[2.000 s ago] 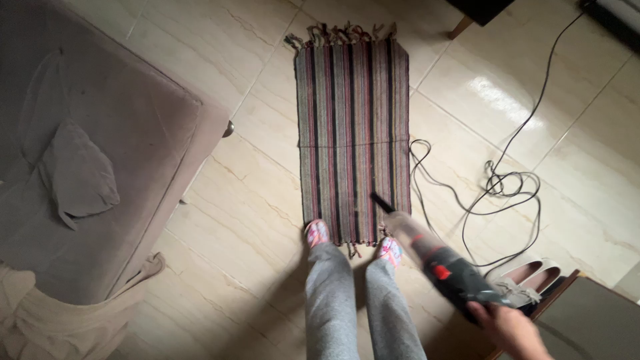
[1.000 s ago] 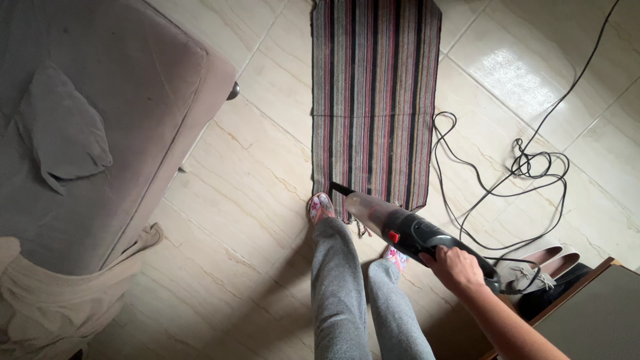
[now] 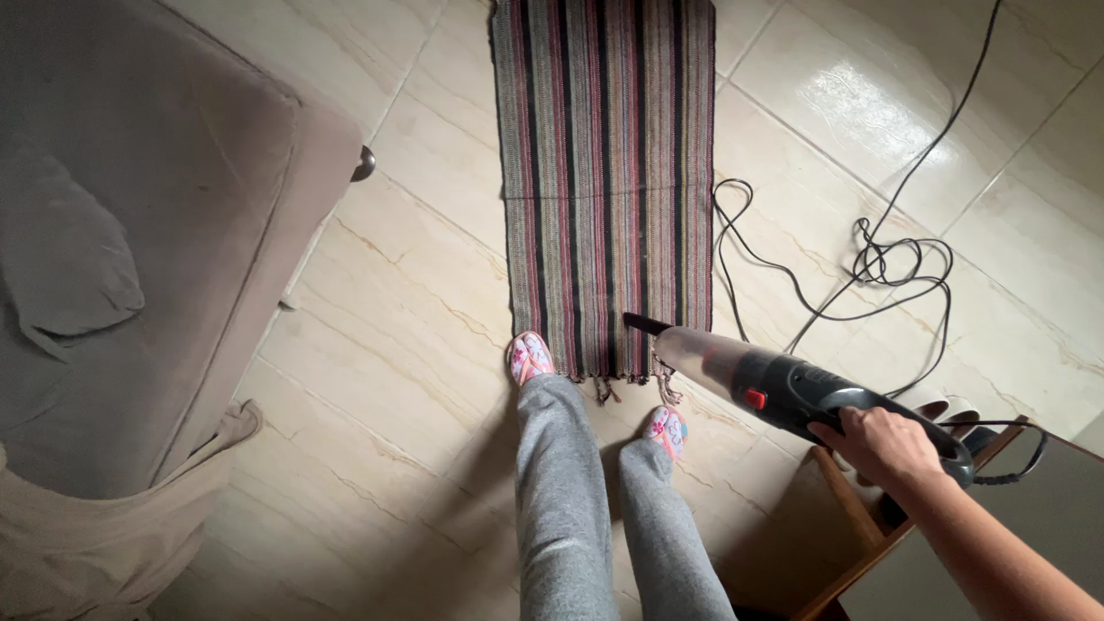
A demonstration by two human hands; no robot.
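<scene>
My right hand (image 3: 884,444) is closed around the handle of a black corded handheld vacuum cleaner (image 3: 789,388) with a clear dust chamber and a red button. Its narrow dark nozzle points left, over the lower part of a striped woven rug (image 3: 608,198) with fringe at the near end. Whether the nozzle touches the rug, I cannot tell. A patterned flip-flop (image 3: 530,357) on my left foot is at the rug's lower left corner. The other flip-flop (image 3: 665,431) is just below the fringe. My left hand is out of view.
A grey upholstered sofa (image 3: 319,147) with a crumpled cushion (image 3: 73,250) stands at the left, a beige cloth (image 3: 103,543) below it. The black power cord (image 3: 884,259) lies tangled on the tiles right of the rug. Shoes (image 3: 957,408) and a wood-edged cabinet (image 3: 992,535) are at lower right.
The nozzle has moved from beside my left foot, at the rug's lower left corner, rightward over the rug. My right hand keeps its hold on the vacuum.
</scene>
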